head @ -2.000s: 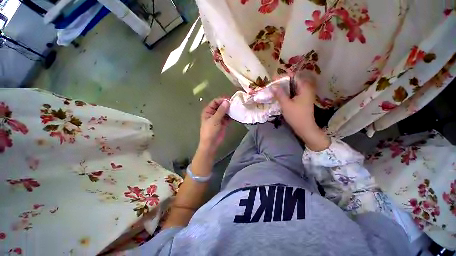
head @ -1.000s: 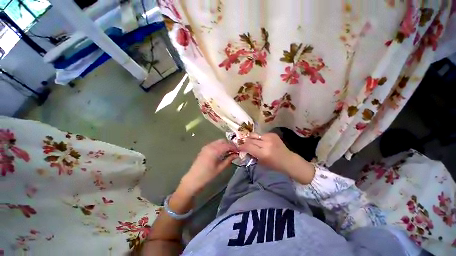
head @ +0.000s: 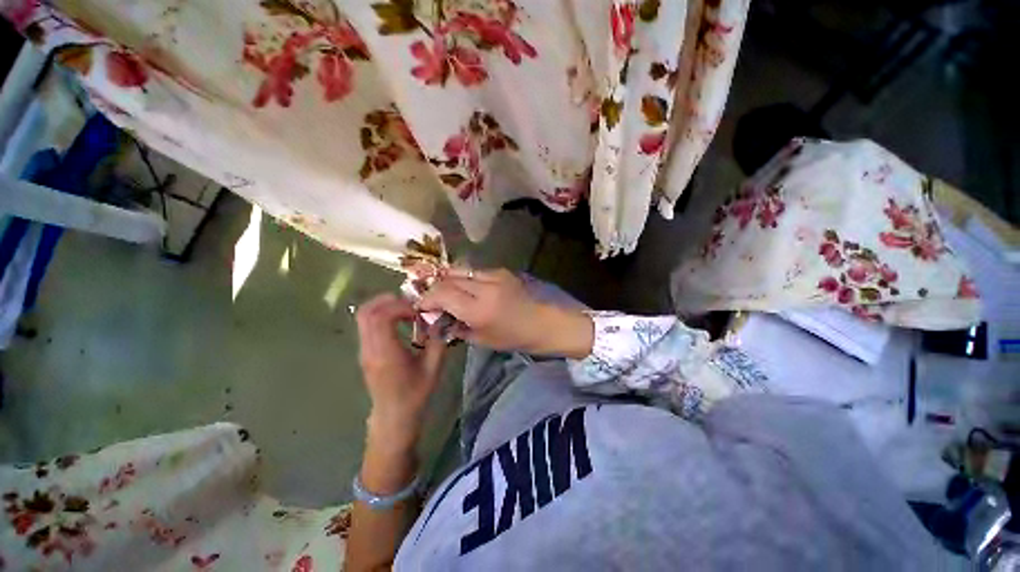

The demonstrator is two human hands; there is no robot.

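Note:
The floral blouse (head: 324,145), cream with red flowers and brown-green leaves, hangs in front of me. Its sleeve is drawn down to a bunched sleeve cuff (head: 422,286) at my fingertips. My right hand (head: 492,307) grips the cuff from the right. My left hand (head: 392,352), with a pale bracelet above the wrist, pinches at the cuff's lower left edge. The fingers cover most of the cuff, and its details are blurred.
Another floral garment (head: 145,492) is draped at the lower left. More floral cloth (head: 861,240) lies on the cluttered table (head: 872,380) at the right. A stand with white bars (head: 84,210) and blue cloth is at the left, on the greenish floor (head: 168,358).
The view has swung right, showing more of the right table. The cuff, spread as a frilled ring two seconds ago, is now bunched between my hands, which have come together.

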